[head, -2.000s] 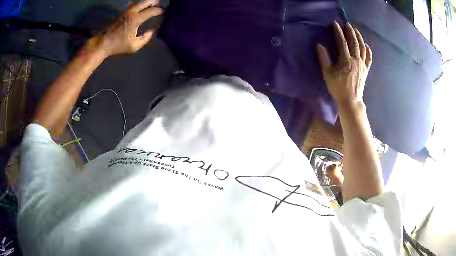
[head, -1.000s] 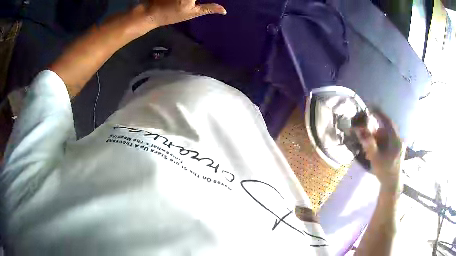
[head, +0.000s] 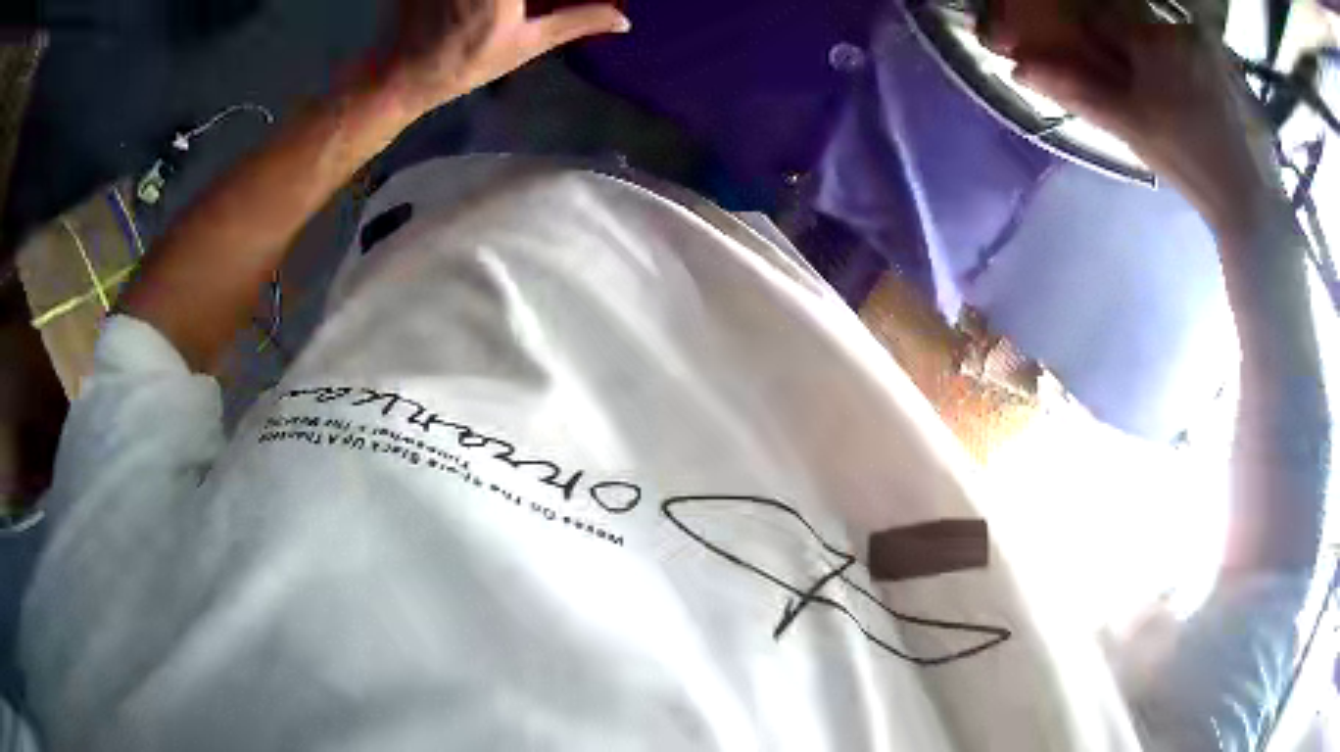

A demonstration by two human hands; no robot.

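Note:
The purple garment (head: 735, 91) lies over the padded ironing table (head: 1124, 272) at the top middle. A button shows on it. The steam iron (head: 1014, 91), with a silver rim, is at the top right over the garment's right part, cut off by the top edge. My right hand (head: 1110, 74) is on the iron, its grip partly cut off and dark. My left hand (head: 478, 37) is at the top left beside the garment, thumb stretched out to the right. Its fingers are cut off by the top edge.
The yellow-tan dotted rest pad (head: 955, 382) shows beside my shirt at the right. A strapped cardboard box (head: 77, 287) stands on the floor at the left. Dark cables (head: 1301, 176) hang at the far right in bright light.
The iron was parked, then taken hold of by my right hand, and has moved from the rest pad up over the garment. My left hand moved right and is now partly out of the picture.

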